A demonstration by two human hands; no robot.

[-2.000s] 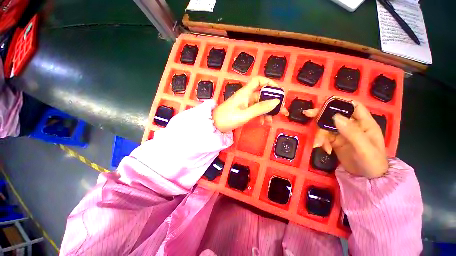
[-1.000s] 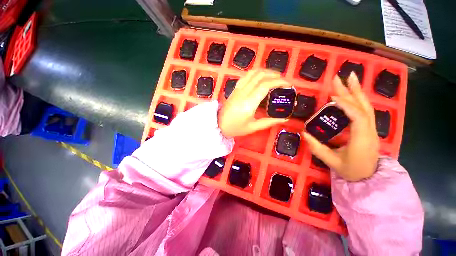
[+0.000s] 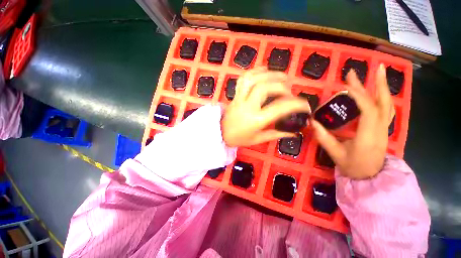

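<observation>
A red tray (image 3: 259,197) with square pockets lies in front of me, most visible pockets holding a black strapless smartwatch. My left hand (image 3: 263,108), blurred, holds one smartwatch (image 3: 293,122) above the tray's middle; fingers partly cover it. My right hand (image 3: 361,126) holds another smartwatch (image 3: 337,111) by its edges, just right of the first, tilted. Its lit screen shows white text and a red mark. The watches in the back rows lie back up; several in the front row show glossy fronts. My hands and sleeves hide some pockets.
A brown wooden-edged board (image 3: 303,32) runs behind the tray on the green bench (image 3: 101,30). Paper (image 3: 412,30) with a black pen (image 3: 415,19) lies at the back right. Other red trays (image 3: 22,48) stand far left. Blue crates (image 3: 63,126) are on the floor. A person's pink sleeve (image 3: 10,113) shows at the left edge.
My left hand has turned over and tipped its smartwatch down towards the right one, so its screen text no longer shows clearly. My right hand still holds its lit smartwatch, slightly raised.
</observation>
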